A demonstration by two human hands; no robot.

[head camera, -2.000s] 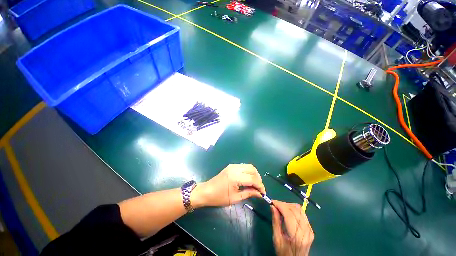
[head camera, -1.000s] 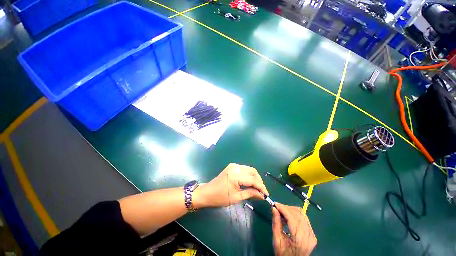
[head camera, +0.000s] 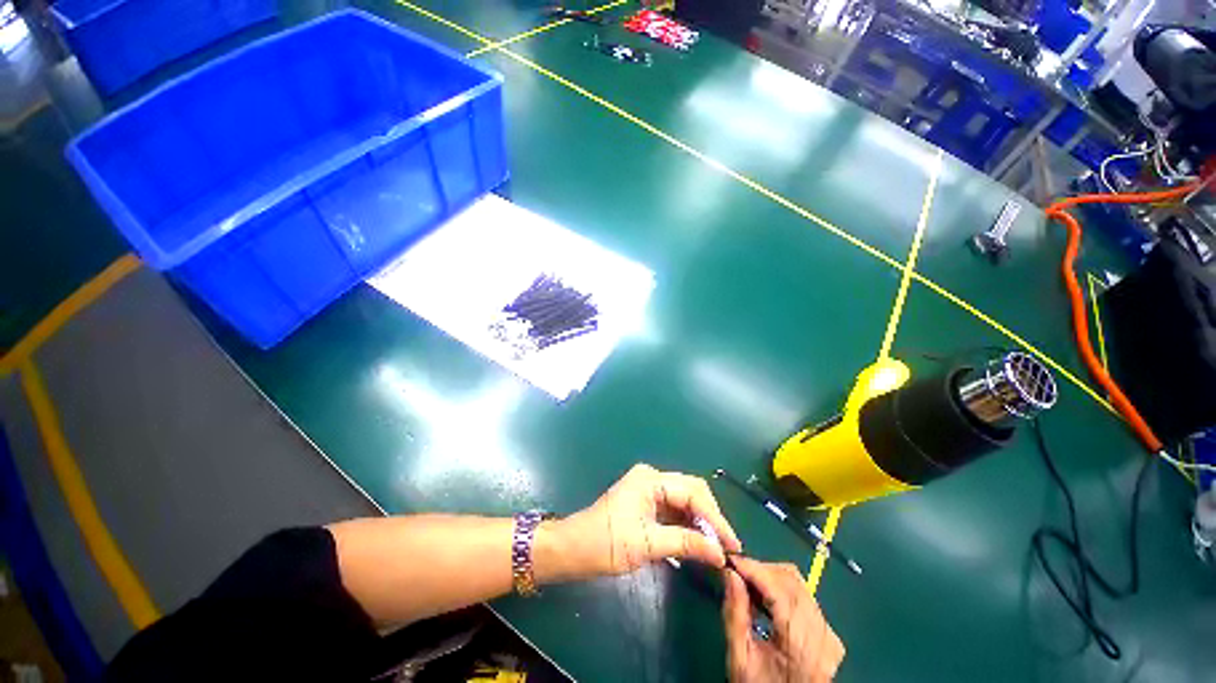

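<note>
My left hand (head camera: 654, 523), with a metal watch at the wrist, pinches the pale end of a short black cable lead (head camera: 731, 558). My right hand (head camera: 780, 620) pinches the dark part of the same lead just beside it. The fingers hide most of the lead. Other thin black leads with white marks (head camera: 787, 514) lie on the green bench just beyond my hands. A yellow and black heat gun (head camera: 867, 447) stands right of them, its round silver nozzle pointing up and right. A pile of black leads (head camera: 550, 314) lies on a white paper sheet (head camera: 447, 264).
A large open blue bin (head camera: 334, 200) stands left of the paper, with another blue bin (head camera: 160, 34) farther off. A black cord (head camera: 1067, 547) loops right of the heat gun. A silvery metal piece (head camera: 995, 232) and an orange hose (head camera: 1078, 294) lie at the right.
My left fingers have shifted and now cover more of the lead, with its pale end showing between them. The view has shifted slightly.
</note>
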